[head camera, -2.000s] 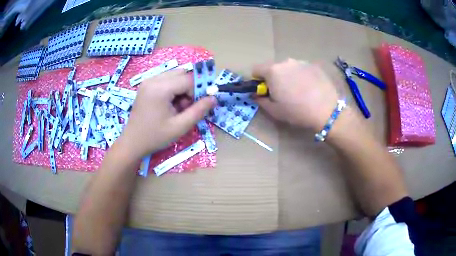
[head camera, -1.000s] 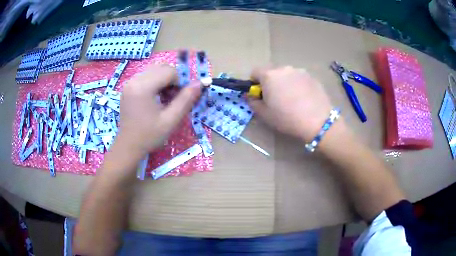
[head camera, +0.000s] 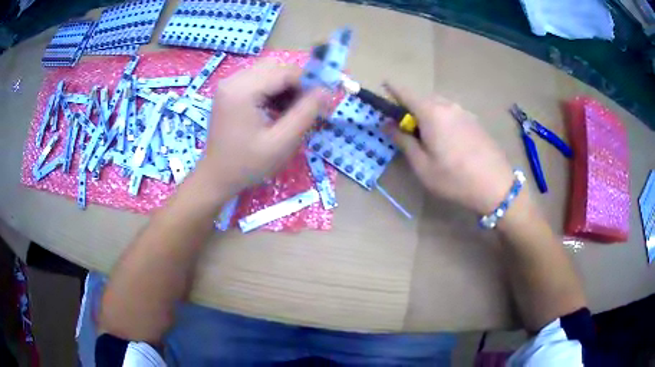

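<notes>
My left hand [head camera: 262, 125] holds a small blue-white PCB piece [head camera: 328, 60] with black round components, upright above the bench; it is blurred. My right hand [head camera: 452, 147] grips black-and-yellow pliers [head camera: 384, 106]. Their white-tipped jaws are at the lower right edge of the held piece; whether they touch it is unclear. A PCB panel [head camera: 352, 154] lies on the cardboard below the pliers, partly hidden by my hands. Loose PCB strips [head camera: 147, 136] lie piled left of my left hand on a pink bubble wrap sheet [head camera: 54, 175].
Stacked uncut panels [head camera: 219, 25] line the far left. A thin white stick [head camera: 393, 199] lies beside the panel. Blue-handled cutters [head camera: 531, 147] and a pink bubble-wrapped bundle [head camera: 600, 172] lie at right. Small boards [head camera: 648, 215] show at the right edge. A whitish plastic bag [head camera: 567, 16] is beyond the bench.
The view has shifted and tilted. In the earlier frames the held piece showed two arms side by side; now they overlap at an angle. The pliers now slant more steeply at its lower edge.
</notes>
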